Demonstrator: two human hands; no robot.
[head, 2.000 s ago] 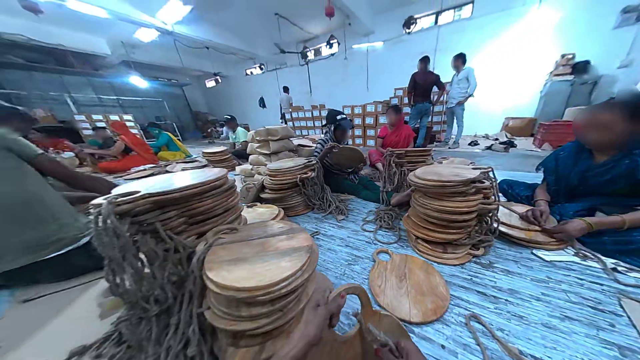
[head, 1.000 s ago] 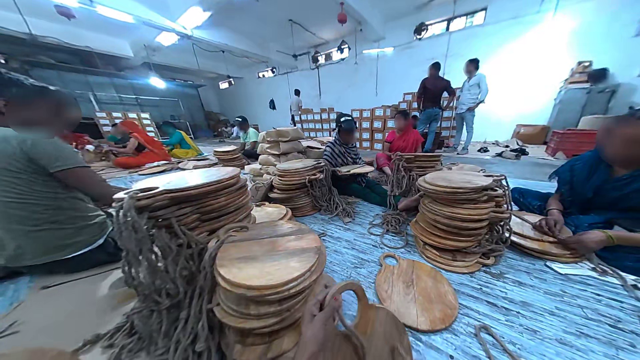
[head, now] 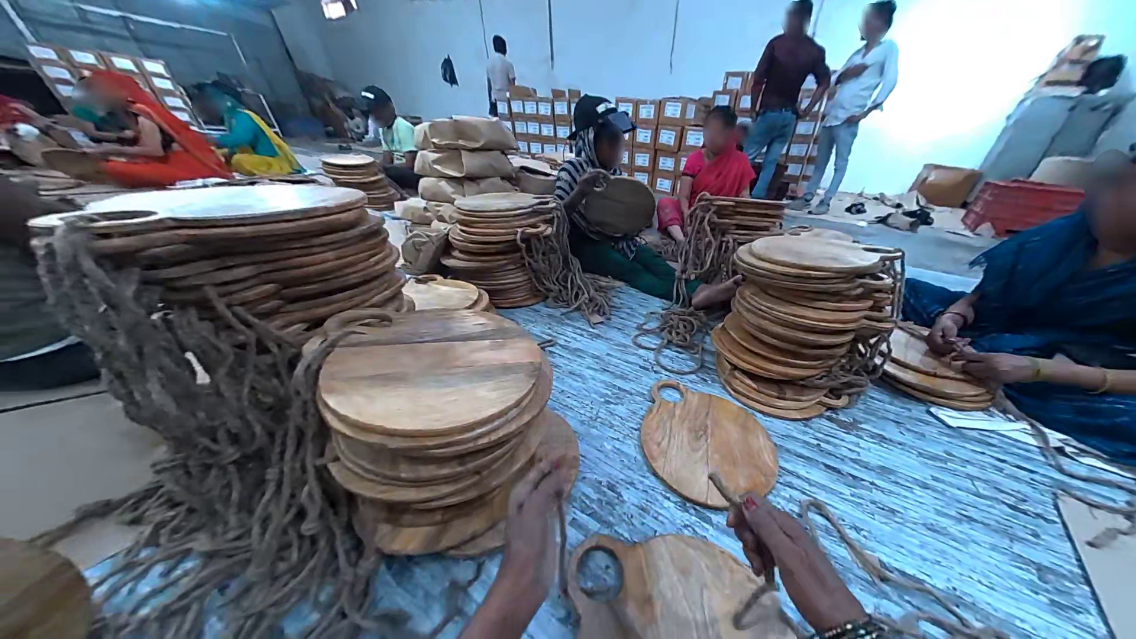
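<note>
My right hand (head: 781, 546) pinches a jute rope (head: 723, 486), its end standing up above the fingers. Below and between my hands lies a round wooden board with a ring handle (head: 679, 586), cut off by the bottom edge. My left hand (head: 540, 501) is raised beside the near stack of round wooden boards (head: 430, 373); a thin cord hangs next to it, and whether the fingers hold it cannot be made out. Another round wooden board (head: 710, 444) lies flat on the blue-white floor sheet, just beyond my right hand.
Tall board stacks with dangling ropes stand at left (head: 257, 257) and right (head: 799, 319). A rope bundle (head: 231, 444) spills down at left. A person in blue (head: 1047, 337) sits at right, hands on boards. Other people sit farther back, before stacked cartons (head: 657, 133).
The ring-handled board, upright by my left hand a second ago, now lies lower and flatter. My right hand, out of view then, is back with rope in its fingers. The view has tilted down.
</note>
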